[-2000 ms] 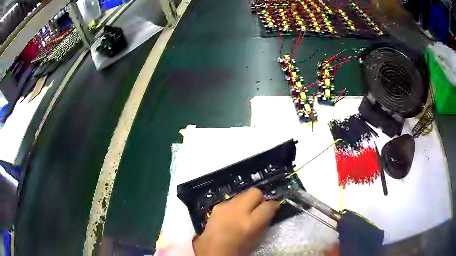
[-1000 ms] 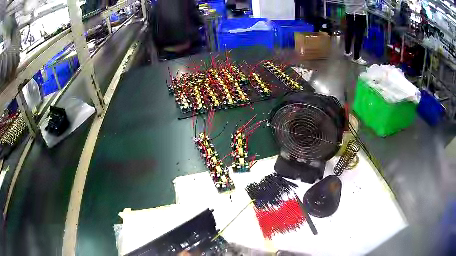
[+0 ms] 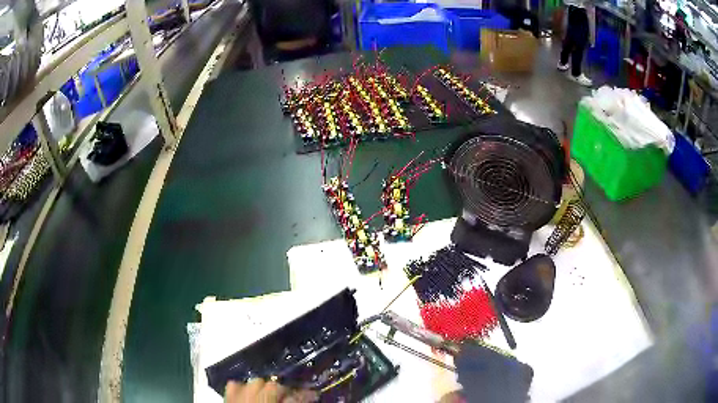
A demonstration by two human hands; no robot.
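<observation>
The black housing lies open on the white board, tilted up to the right, with small parts inside. A yellow wire sticks out of its right end. My left hand is at the housing's lower left edge, cut off by the frame's bottom; its fingertips are hidden or blurred. The soldering gun points left, its barrel tip near the housing's right end. Only a small blurred part of my right hand shows below the gun body, at the bottom edge; its grip is mostly out of view.
Black wires and red wires lie right of the housing, beside a black stick and a dark rounded holder. A round fan stands behind. Circuit boards lie on the green bench. A person's legs show far back.
The view has tilted up from the first frame, then slightly down again. The soldering gun, out of view one second ago, shows again at the housing's right end.
</observation>
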